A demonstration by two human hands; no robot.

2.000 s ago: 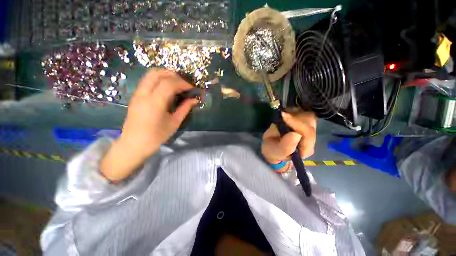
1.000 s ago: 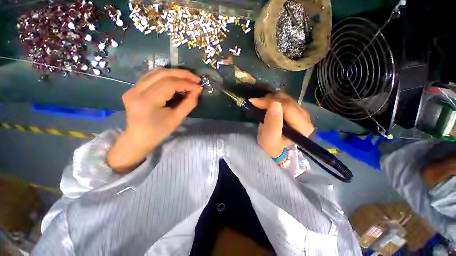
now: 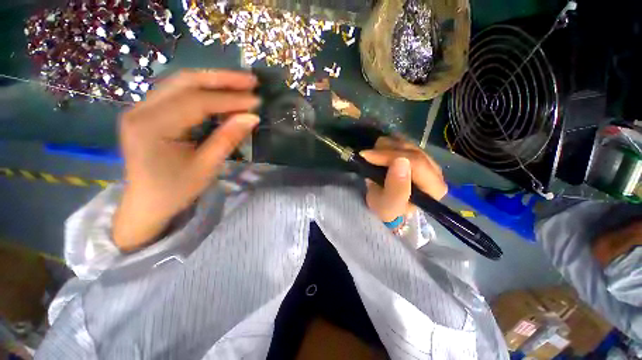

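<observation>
My right hand (image 3: 405, 179) holds the black soldering iron (image 3: 457, 228) by its handle. The iron's thin metal tip reaches a greyish round work spot (image 3: 294, 116) on the green mat, where a tiny shiny part shows. My left hand (image 3: 172, 133) is blurred, left of that spot, thumb and fingers pointing towards it. A faint thin line runs between its thumb and the spot. Whether its fingertips hold anything cannot be made out. A pile of white-gold metal-ended parts (image 3: 271, 35) lies behind the spot. A pile of reddish components with leads (image 3: 84, 53) lies to its left.
The tan holder ring (image 3: 373, 60) with metal wool (image 3: 414, 42) stands behind the iron. The fume fan (image 3: 493, 102) is at the right, with a wire spool (image 3: 628, 169) beyond. An amber flake (image 3: 345, 107) lies near the iron. Another person's sleeve (image 3: 574, 232) shows at the right edge.
My left hand first stayed pinched at the work spot and has now moved left, away from it. The iron has gone from the metal wool to the work spot. The view has shifted.
</observation>
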